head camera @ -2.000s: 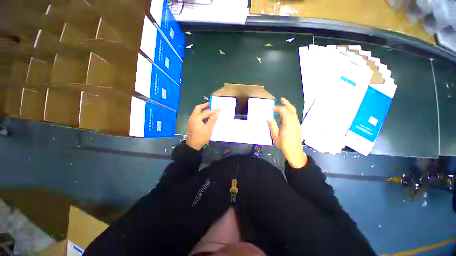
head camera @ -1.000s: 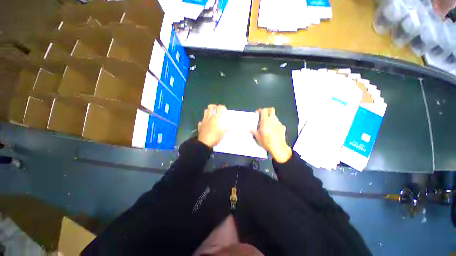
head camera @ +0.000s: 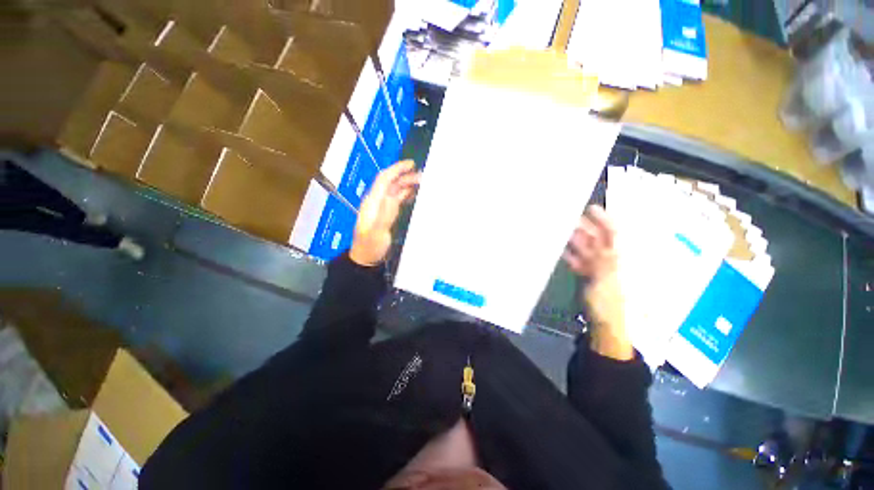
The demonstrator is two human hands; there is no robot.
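An erected carton (head camera: 508, 196) stands between my hands, its long white side with a small blue label facing me and brown flaps at its far end. My left hand (head camera: 385, 206) is at its left edge, fingers apart; I cannot tell if it touches. My right hand (head camera: 594, 254) is blurred at its right edge, and its grip is unclear. A fan of flat carton blanks (head camera: 724, 306), white with blue panels, lies to the right. A block of open erected cartons (head camera: 259, 191) stands at the left, brown inside.
A raised yellow-brown shelf (head camera: 747, 96) at the back holds flat carton stacks (head camera: 618, 43) and clear plastic containers (head camera: 829, 105). An open shipping carton (head camera: 144, 412) is at the lower left. Another person's leg (head camera: 48, 206) shows at the left edge.
The carton was low between my hands with its white end facing up; now its long white side shows, tilted up. My hands are farther apart. The view has turned and shifted.
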